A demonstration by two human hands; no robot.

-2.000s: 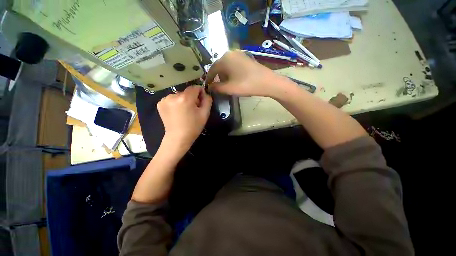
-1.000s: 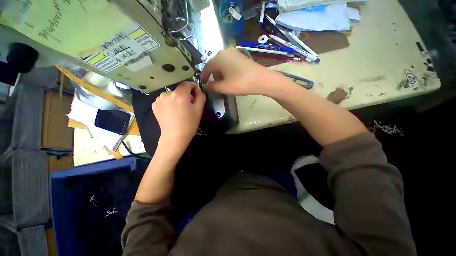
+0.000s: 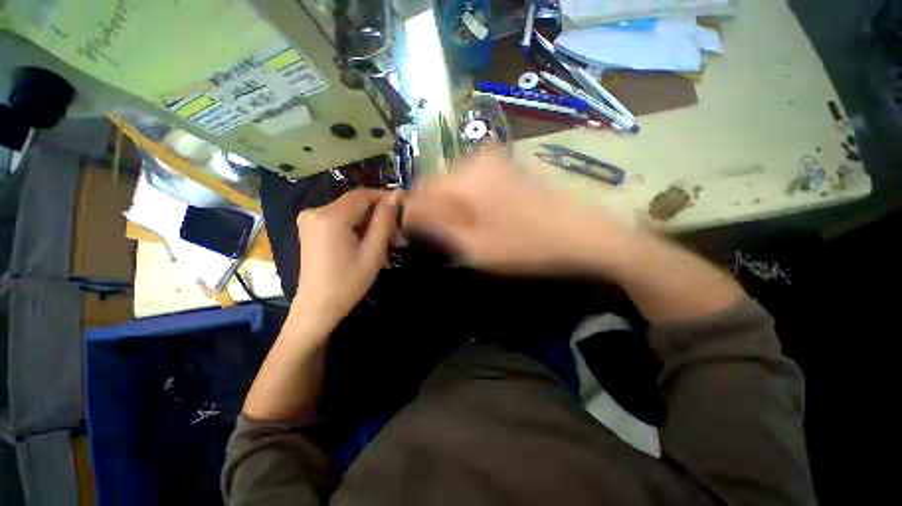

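The cream-green sewing machine head (image 3: 247, 89) reaches in from the upper left. Its needle area (image 3: 401, 158) is just beyond my fingertips. Black cloth (image 3: 282, 203) lies on the bed and runs down toward my lap, hard to tell from the dark around it. My left hand (image 3: 341, 247) is just below the needle area, thumb and fingers drawn together; any thread or cloth edge between them is too small to see. My right hand (image 3: 495, 212) is motion-blurred, its fingertips close beside the left ones. What it holds cannot be made out.
Grey thread snips (image 3: 582, 164) lie on the cream table (image 3: 737, 128) at right. Beyond are pens (image 3: 584, 94), a bobbin in a clear dish (image 3: 477, 129), a blue container (image 3: 468, 30) and papers (image 3: 633, 44). At left are a smartphone (image 3: 218, 229) and a blue bin (image 3: 173, 326) with dark embroidered cloth.
My right hand has moved down and toward me from the needle area, uncovering the dish with the bobbin and more of the snips. My left hand has shifted slightly down.
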